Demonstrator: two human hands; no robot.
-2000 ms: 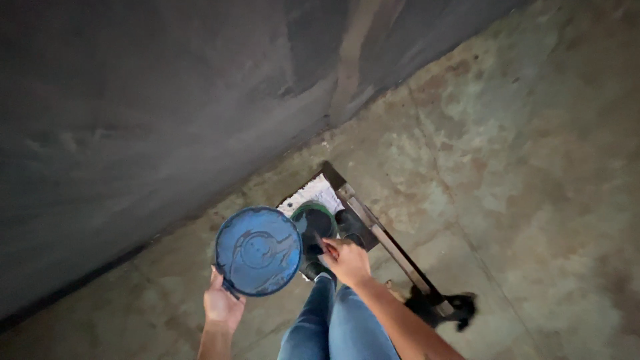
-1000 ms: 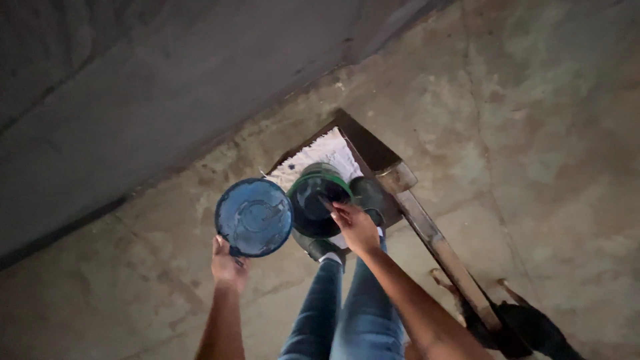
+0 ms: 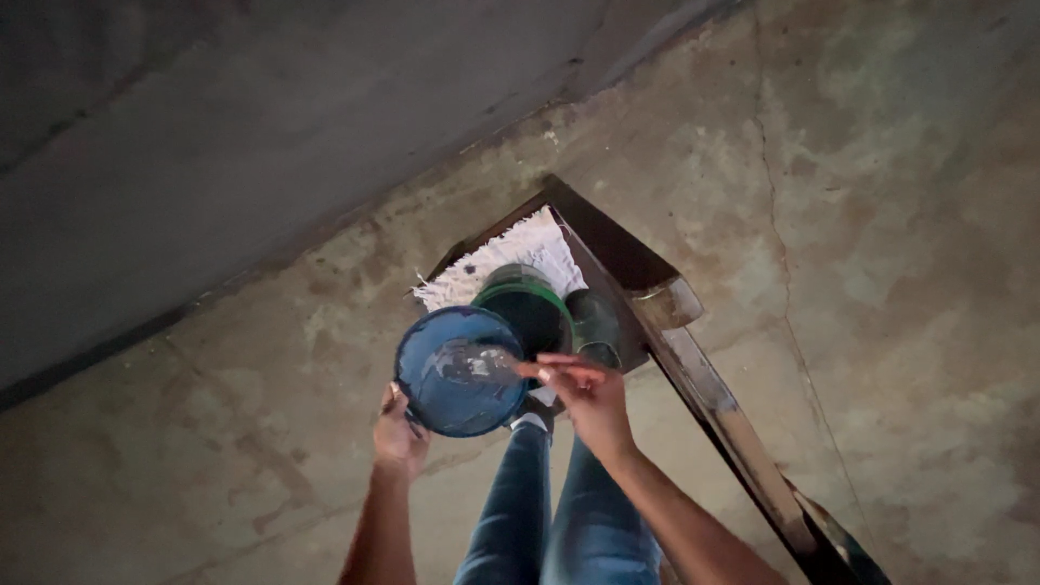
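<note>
My left hand (image 3: 400, 435) grips the lower left rim of a round blue plastic lid (image 3: 459, 406), which has dark smears on its face. In my right hand (image 3: 589, 394) is the handle of a spatula or putty knife (image 3: 479, 363); its blurred blade, with something dark and wet-looking on it, lies over the lid. Right behind the lid is a green-rimmed bucket (image 3: 561, 307) with dark contents, partly hidden by the lid. Under the bucket lies a frayed white cloth (image 3: 496, 258).
My feet in dark shoes (image 3: 595, 325) are beside the bucket on a dark platform (image 3: 605, 284). A long wooden beam or leg (image 3: 723, 406) runs from it toward the lower right. A dark wall (image 3: 268, 122) rises at the upper left from the stained concrete floor (image 3: 877, 244).
My right hand has come out of the bucket with the tool, whose blade is now over the lid. The lid has moved toward the bucket and partly covers it.
</note>
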